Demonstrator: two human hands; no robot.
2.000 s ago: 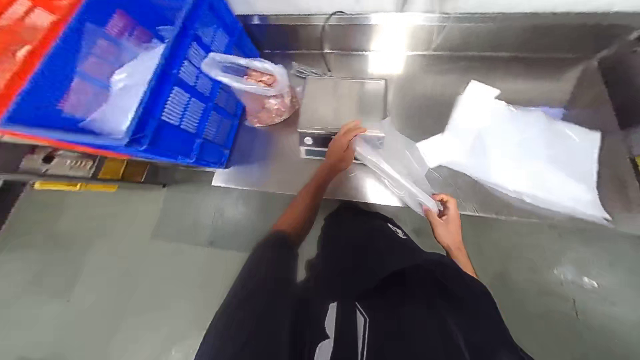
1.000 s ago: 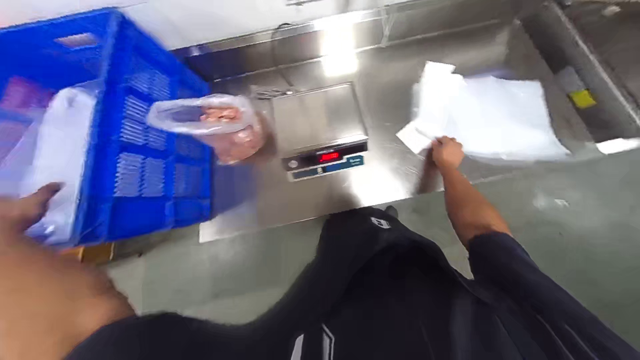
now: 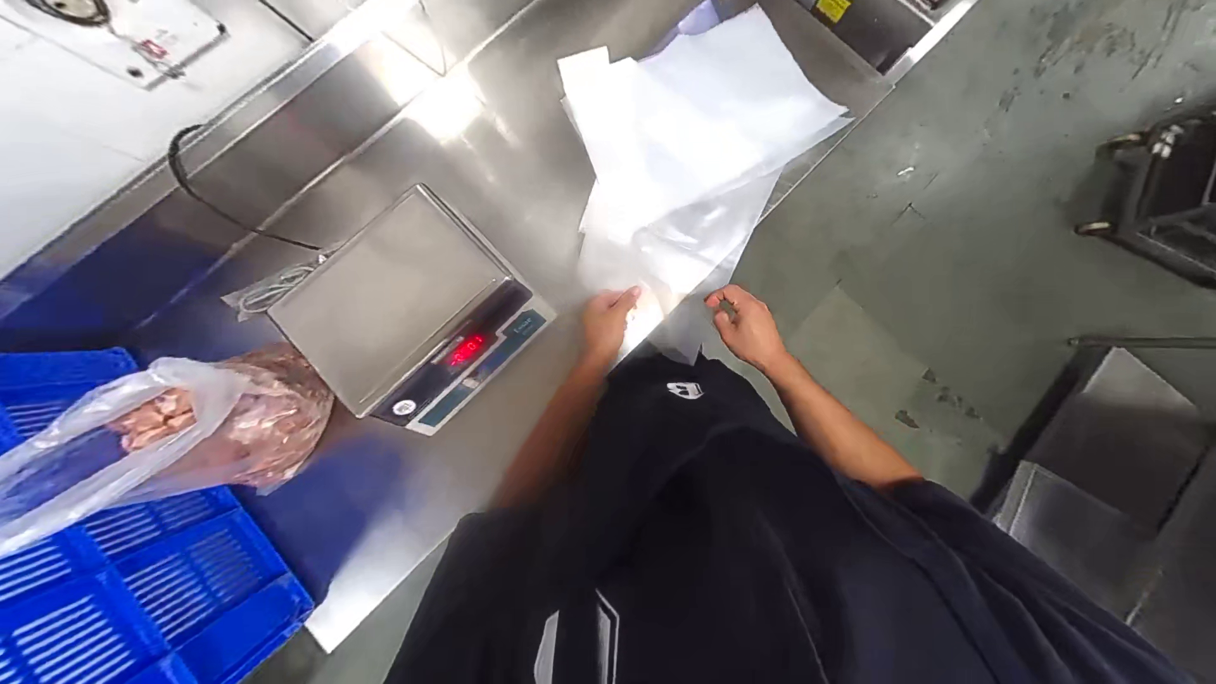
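Note:
My left hand (image 3: 608,323) pinches the near left part of a clear plastic bag (image 3: 679,328). My right hand (image 3: 746,328), its fingers curled, grips the bag's right edge near the counter's front. Beyond both hands lies a stack of white plastic bags or sheets (image 3: 703,123). Left of my left hand stands a digital scale with a bare metal platform (image 3: 389,294) and a lit red display. An open clear bag of raw meat pieces (image 3: 275,408) rests beside the scale, its mouth over a blue crate.
The blue slotted plastic crate (image 3: 199,570) is at the lower left. A black cable (image 3: 214,204) runs behind the scale along the steel counter (image 3: 380,503). A black wheeled cart (image 3: 1168,199) and metal equipment (image 3: 1092,446) stand on the floor at the right.
A second ago my left hand was at the blue crate and my right hand on the white stack; now both are together at a clear bag by the front edge. The view has turned strongly.

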